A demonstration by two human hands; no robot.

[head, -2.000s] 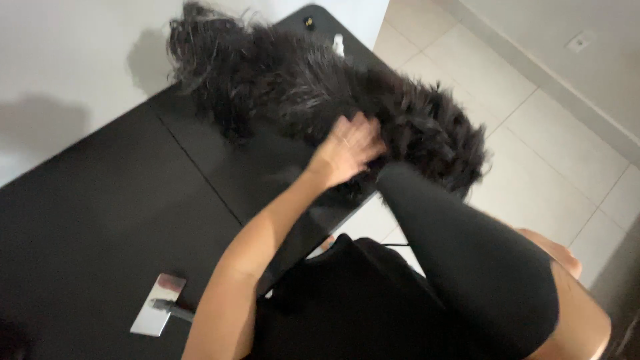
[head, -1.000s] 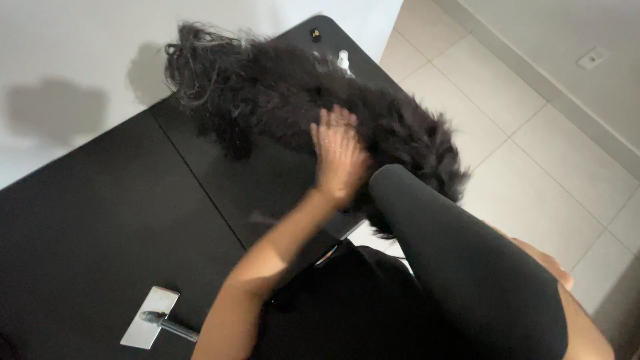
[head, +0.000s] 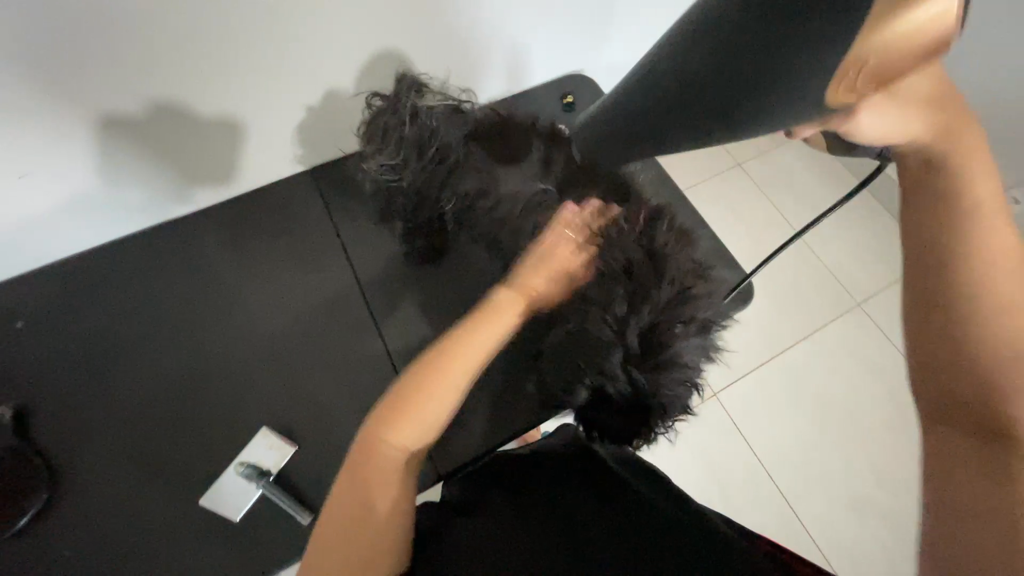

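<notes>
A shaggy black dog (head: 496, 176) stands on a black table (head: 200, 320); its curly, greyish head end appears to be at the left. My left hand (head: 564, 252) lies against the fur of its back, fingers bent and partly sunk in the coat; whether they grip the hair is unclear. At the upper right my right hand (head: 896, 112) holds a large hair dryer (head: 720, 80) with a long, dark nozzle. The nozzle's end is over the dog's far side, close to the fur. A cord hangs from the dryer's handle.
A slicker brush (head: 260, 476) lies at the table's near left. Beyond it, at the left edge, is a dark object with a cord (head: 24, 480). A small dark item (head: 568, 102) sits at the far corner. Behind are a pale wall (head: 200, 64) and, at right, floor tiles (head: 800, 320).
The dryer has swung from the dog's near side up to its far side, with my right hand now raised at the upper right. My left hand's fingers, spread earlier, are now bent in the fur.
</notes>
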